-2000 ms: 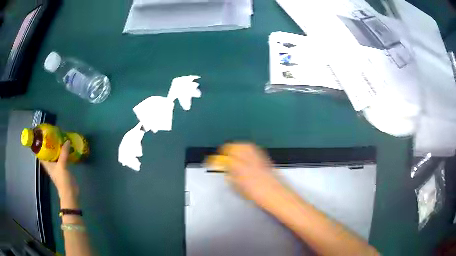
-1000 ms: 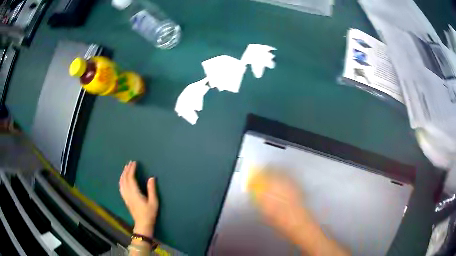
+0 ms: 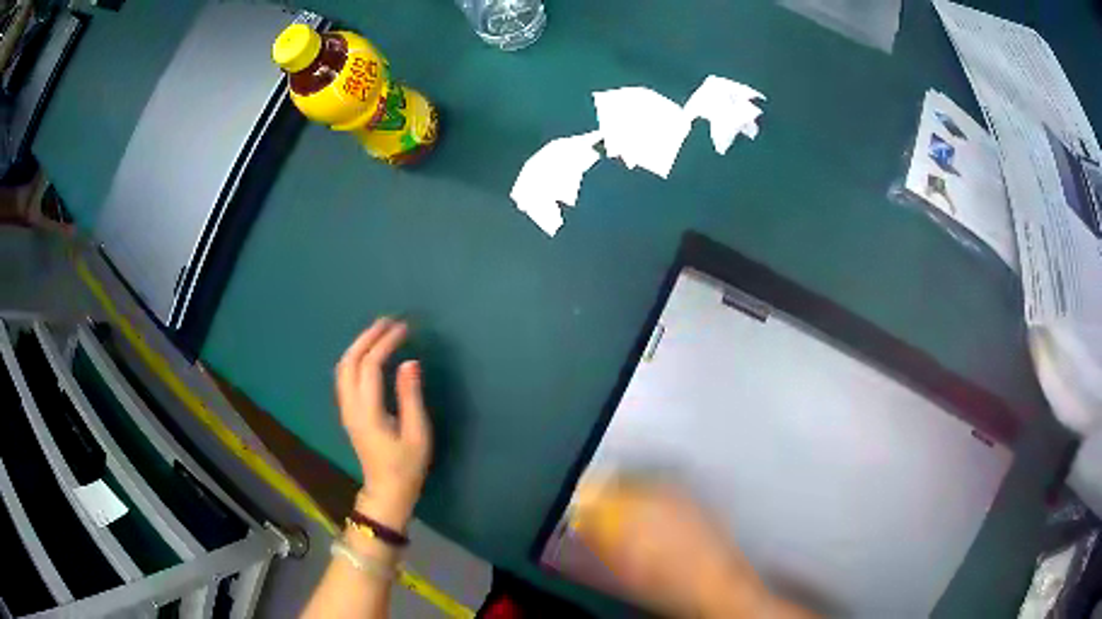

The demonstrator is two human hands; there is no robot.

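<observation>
A closed unit [image 3: 822,423] with a flat grey cover and black edges lies on the green mat at the lower right. My right hand [image 3: 647,532], blurred, is on the cover near its lower left edge, with yellow finger cots on the fingers; whether it holds a wipe cannot be told. My left hand [image 3: 389,411] is open and empty over the mat, left of the unit. The yellow-labelled bottle [image 3: 360,99] stands at the upper left. Torn white wipes [image 3: 643,128] lie on the mat above the unit.
Another closed unit [image 3: 199,145] lies at the left. The clear bottle [image 3: 508,18] is cut off at the top. A bagged booklet [image 3: 961,169] and instruction sheets [image 3: 1027,145] lie at the right. A grey slatted rack [image 3: 133,484] stands beyond the bench edge at the lower left.
The view has shifted and turned. My left hand has let go of the yellow-labelled bottle and moved away from it. My right hand has moved from the unit's far edge down across its cover.
</observation>
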